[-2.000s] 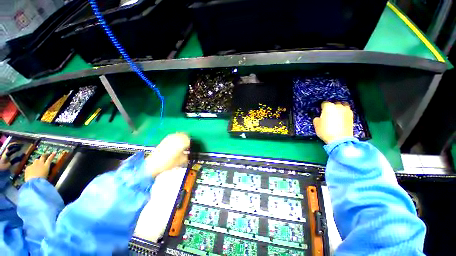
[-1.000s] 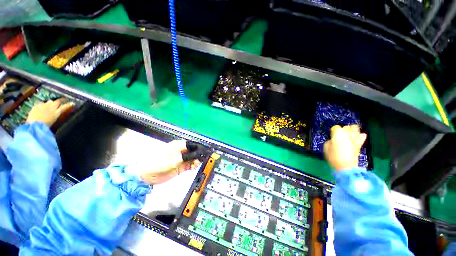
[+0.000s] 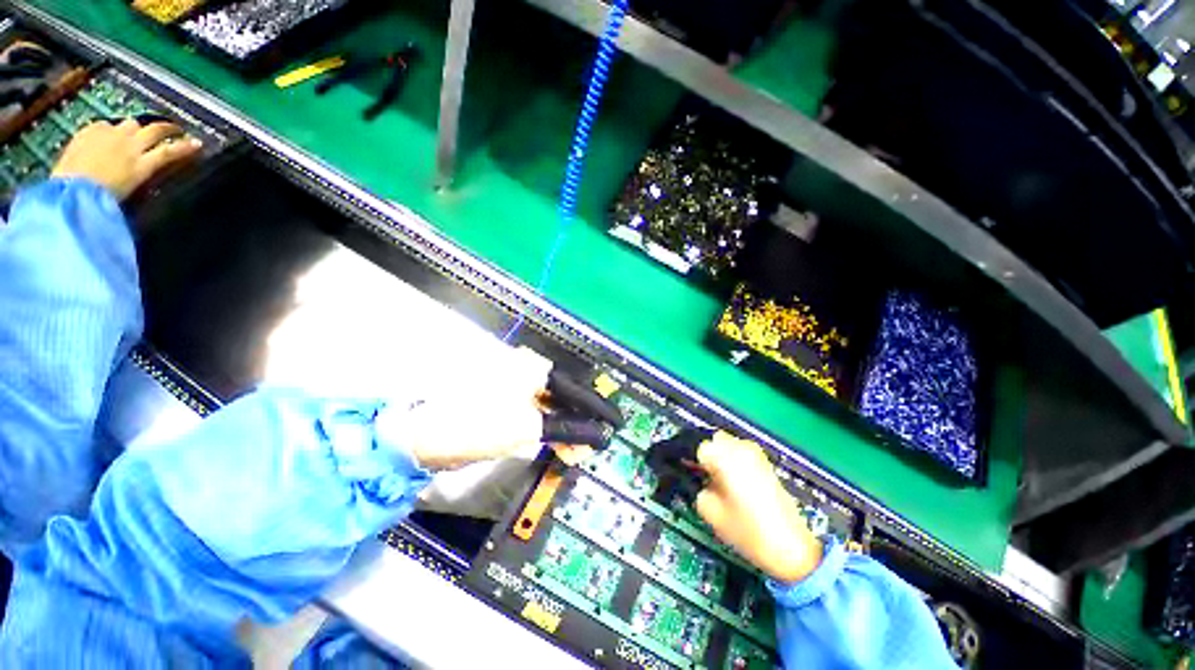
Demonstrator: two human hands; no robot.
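Note:
My left hand (image 3: 505, 416), with black finger cots, is over the top left of the black carrier (image 3: 515, 572), fingertips at the first green circuit board. My right hand (image 3: 734, 491), also with black finger cots, is over the boards in the upper middle of the carrier. Rows of green circuit boards (image 3: 581, 560) show below the hands. The fingertips of both hands point toward each other. Any small part between them is too small to tell. An orange-brown clamp (image 3: 537, 505) lies at the carrier's left side.
Bins of dark leaded parts (image 3: 695, 196), yellow parts (image 3: 784, 338) and blue-violet parts (image 3: 920, 384) stand on the green mat. A blue coiled cord (image 3: 577, 164) hangs before the shelf edge (image 3: 852, 144). Side cutters (image 3: 380, 81) lie upper left. Another person's hand (image 3: 125, 155) is at the far left.
My right hand has left the blue-violet bin and moved down left to the boards. My left hand has moved right, onto the carrier. The view has turned and shifted.

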